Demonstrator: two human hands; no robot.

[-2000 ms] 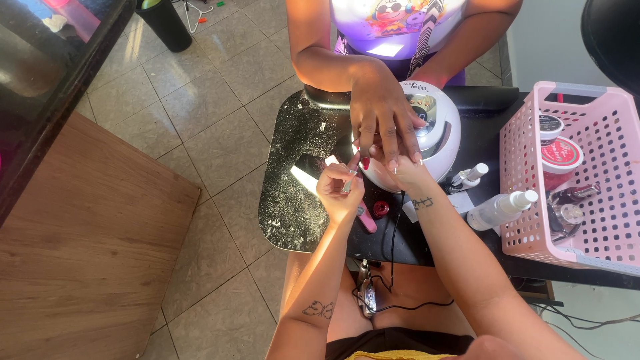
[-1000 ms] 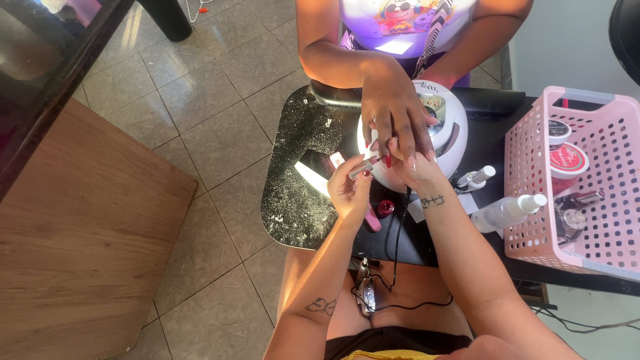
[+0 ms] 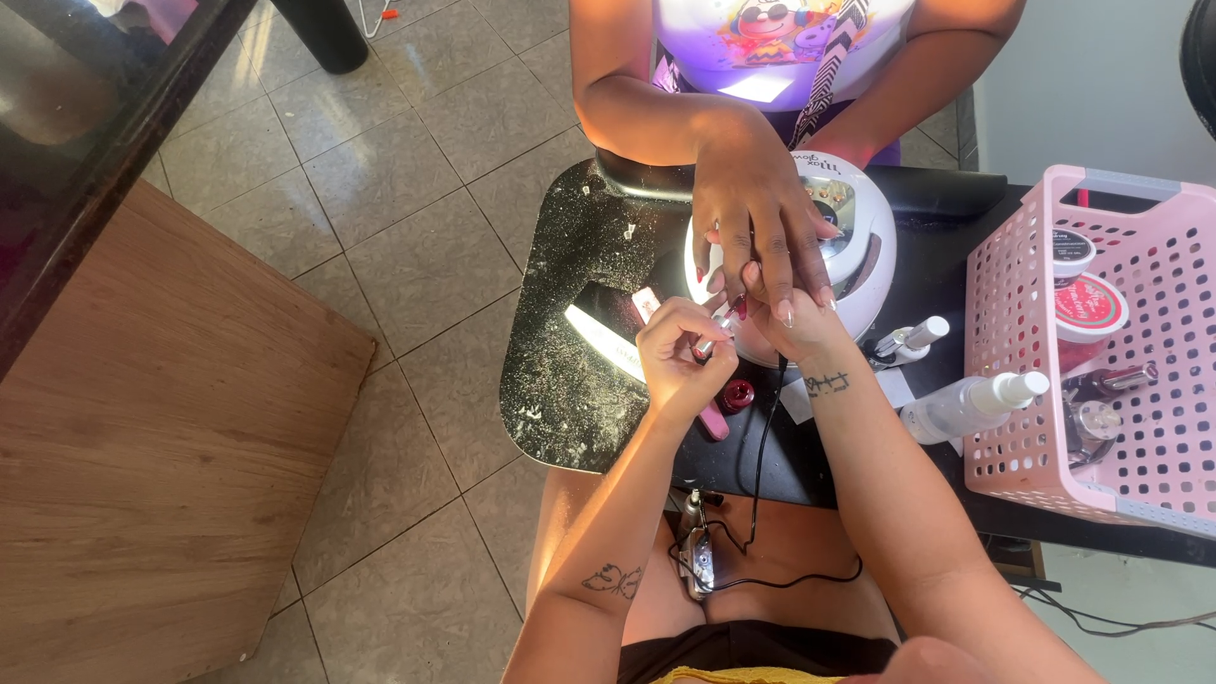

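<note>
My left hand (image 3: 682, 356) grips a nail polish brush (image 3: 712, 339) by its silvery handle, the bristles at a red-painted nail. My right hand (image 3: 803, 328) supports the fingers of the other person's hand (image 3: 760, 204), which lies palm down over a white nail lamp (image 3: 879, 271). Some nails of that hand are red; others look clear or pale. Just below my left hand, an open bottle of red polish (image 3: 736, 396) stands beside a pink nail file (image 3: 712, 421). A white curved file (image 3: 603, 344) lies left of my left hand.
The black table (image 3: 546, 380) is strewn with pale dust. At right, a pink basket (image 3: 1012, 380) holds jars and bottles. A spray bottle (image 3: 969, 407) and a pump bottle (image 3: 907, 340) stand near my right forearm. A nail drill (image 3: 696, 551) with a black cord rests on my lap.
My left hand has shifted and turned the brush somewhat at the other person's fingers. My right hand still holds those fingers. The view has moved slightly.
</note>
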